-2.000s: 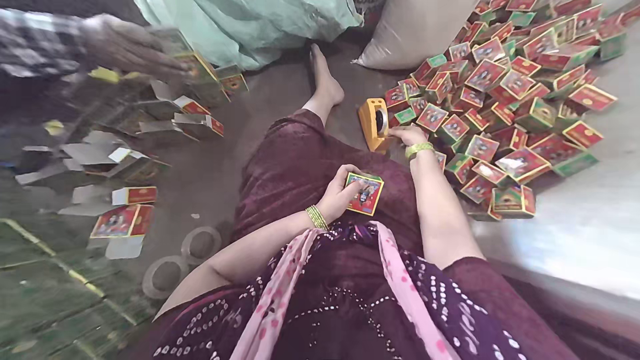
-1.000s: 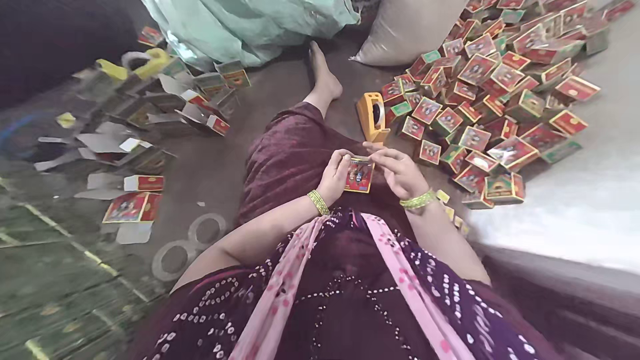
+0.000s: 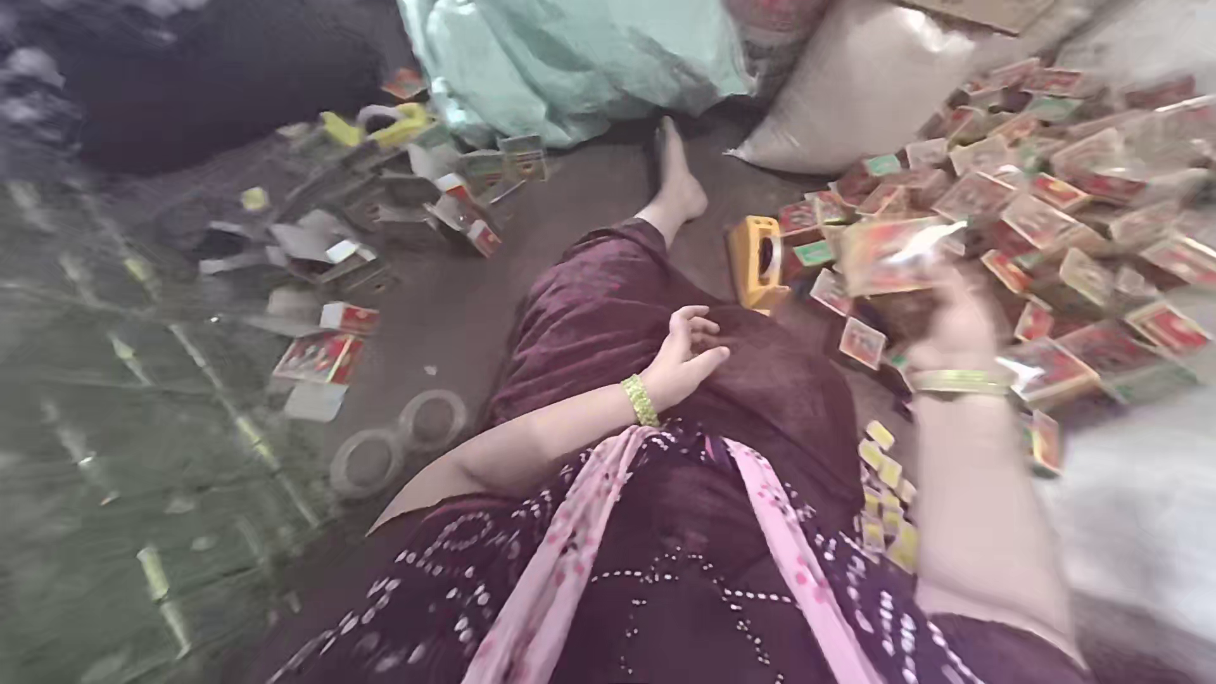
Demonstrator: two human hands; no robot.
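My left hand (image 3: 686,359) rests over my lap with its fingers loosely curled apart and nothing in them. Out to the right, my right hand (image 3: 955,318) is blurred and holds a small printed red box (image 3: 893,255) at the near edge of a large pile of similar red and green boxes (image 3: 1035,223). A yellow tape dispenser (image 3: 756,261) with a roll in it stands on the floor between my knee and the pile.
Unfolded and part-folded cartons (image 3: 323,242) lie at the left, near two flat rings (image 3: 432,420). A pale green sack (image 3: 579,66) and a whitish sack (image 3: 845,90) stand ahead. Small yellow pieces (image 3: 888,484) lie by my right forearm.
My hands were together on a box over my lap; now my right hand is out over the pile with a box and my left hand is empty. The co-worker's hand has left the view at the left.
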